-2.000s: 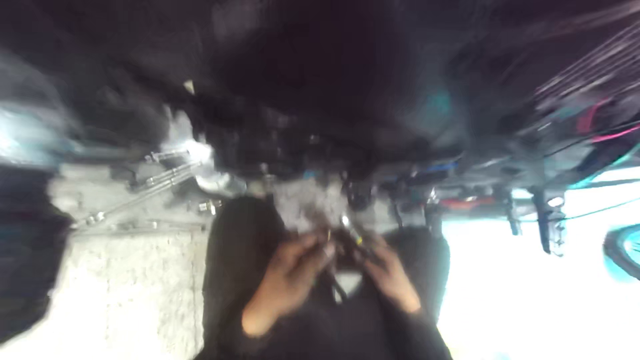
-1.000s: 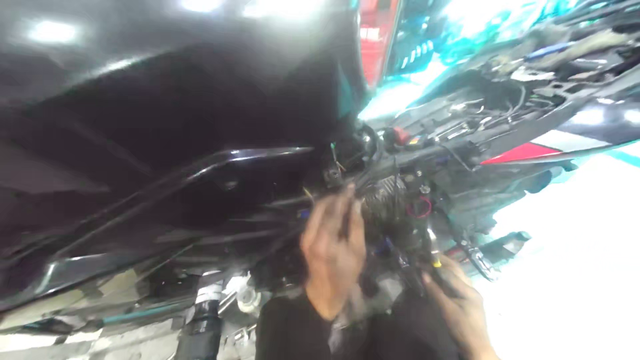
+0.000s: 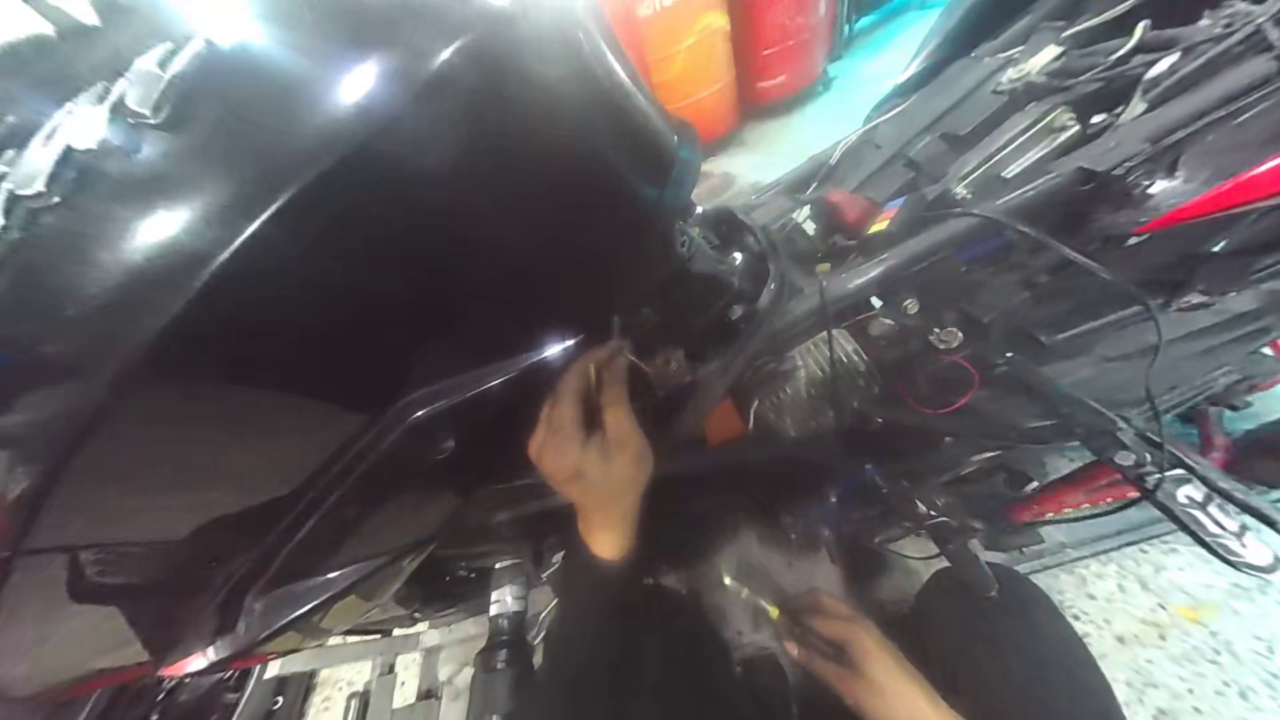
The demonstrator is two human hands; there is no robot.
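Observation:
My left hand (image 3: 595, 445) is raised to the lower edge of a glossy black body panel (image 3: 420, 260), fingertips pinched together near a small thin part; what it holds is too blurred to name. Lower right, my right hand (image 3: 850, 650) is closed around a slim tool (image 3: 755, 600) with a yellow band and a bright metal tip, perhaps a screwdriver. The tool points up and left, above my lap. Right of my left hand, the motorcycle's finned engine part (image 3: 815, 380) shows, with a thin red wire loop (image 3: 945, 385) beside it.
An orange barrel (image 3: 690, 70) and a red barrel (image 3: 785, 50) stand behind the motorcycle. A black cable (image 3: 1110, 270) arcs over its frame at right. A black cylindrical part (image 3: 505, 640) is near the bottom, and speckled floor (image 3: 1180, 610) shows lower right.
The view has swung strongly. Two seconds ago my hands were close together over my lap; now my left hand is up at the black panel, apart from my right hand with the tool.

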